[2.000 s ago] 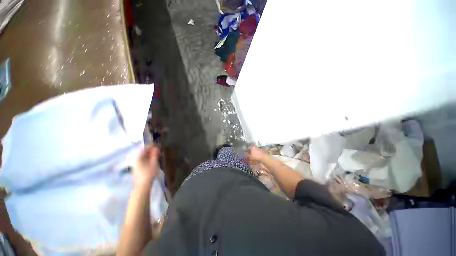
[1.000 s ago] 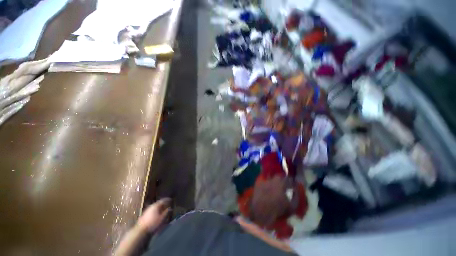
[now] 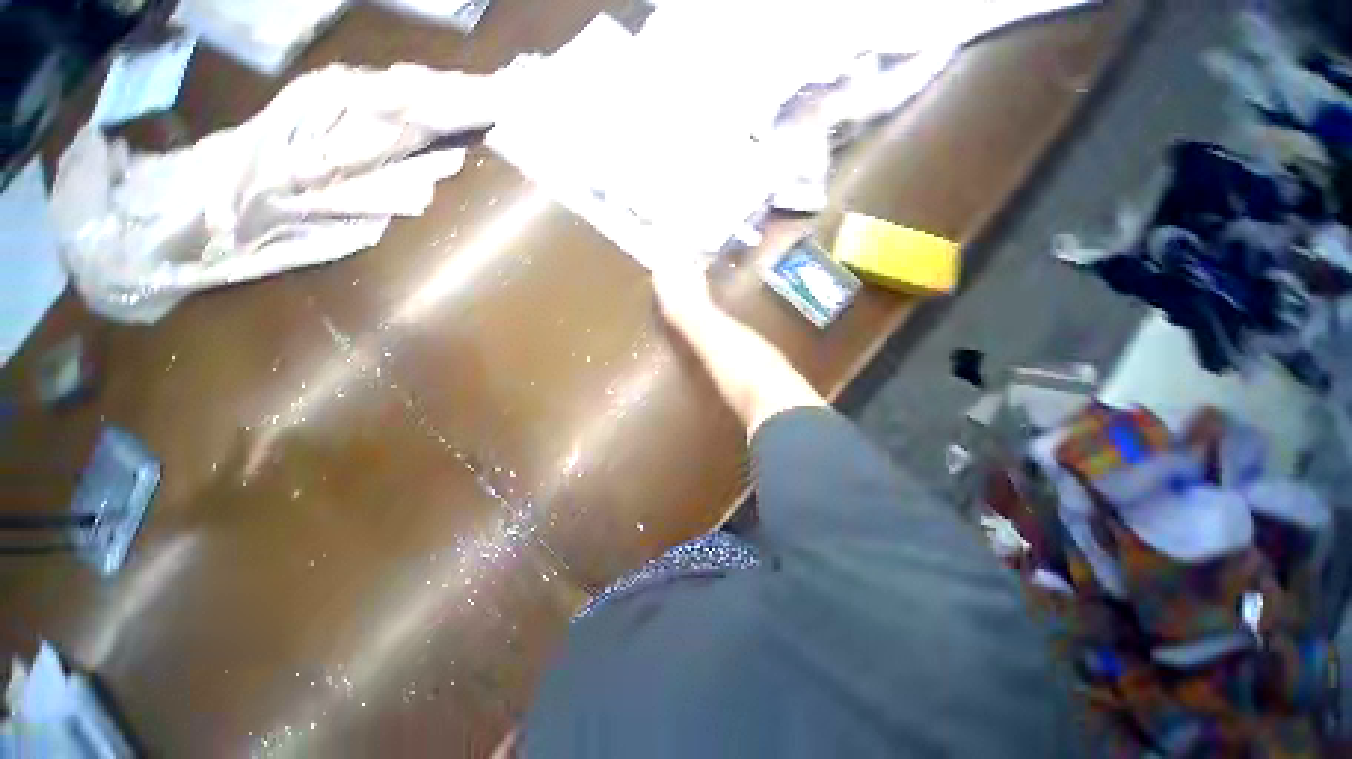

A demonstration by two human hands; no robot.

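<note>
My right arm reaches forward over the table, and my right hand (image 3: 682, 285) is at the near edge of the bright white panels (image 3: 615, 141). The fingers are washed out by glare, so their grip cannot be told. The tied-looking, gathered pale sequinned cloth (image 3: 282, 186) lies left of the panels and meets them. Only a sliver of skin shows at the bottom edge on my left side; my left hand itself is not visible.
The shiny brown table (image 3: 401, 489) has sparkling specks. A small box (image 3: 811, 282) and yellow block (image 3: 897, 255) sit near its right edge. A grey-blue metal plate (image 3: 116, 501) is at the left. Orange-patterned scraps (image 3: 1142, 519) and dark scraps (image 3: 1216, 252) lie on the floor.
The view has turned from the floor and aisle towards the table. My right arm now extends to the white panels. The light blue-white panel seen at the left earlier is no longer beside me.
</note>
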